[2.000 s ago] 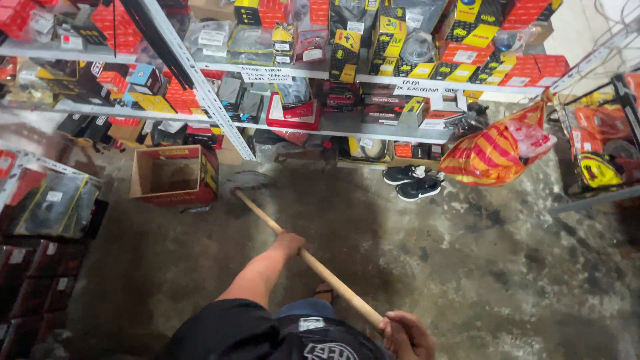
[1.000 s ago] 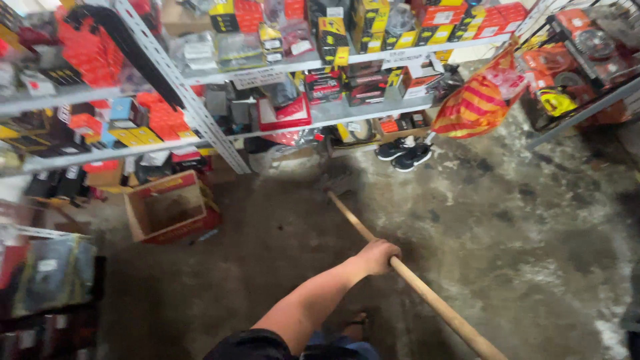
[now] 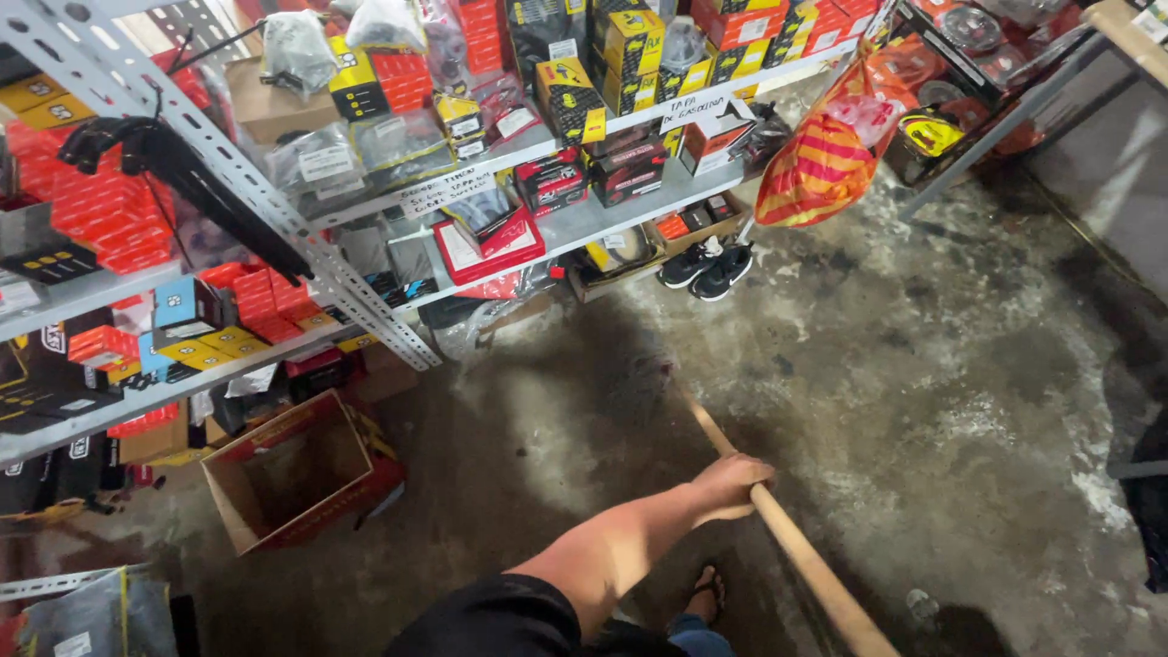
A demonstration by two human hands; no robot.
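A long wooden pole (image 3: 812, 561) slants from the lower right edge up toward the middle of the concrete floor (image 3: 912, 401). My left hand (image 3: 733, 485) is closed around its upper part, with the forearm reaching in from the bottom. At the pole's far end is a dark, blurred patch close to the floor; what is fixed there cannot be told. My right hand is out of view. A sandaled foot (image 3: 705, 591) stands below my left hand.
An open cardboard box (image 3: 356, 488) sits on the floor at the left. Metal shelving (image 3: 584, 224) full of boxed parts runs across the back. Black sneakers (image 3: 721, 272) lie by its foot, beside a hanging red-and-yellow plastic bag (image 3: 826, 155). A metal table leg (image 3: 995, 128) stands at right.
My left hand and the pole have moved right; the pole's far end is now away from the cardboard box. My right hand, on the pole two seconds ago, has left the view.
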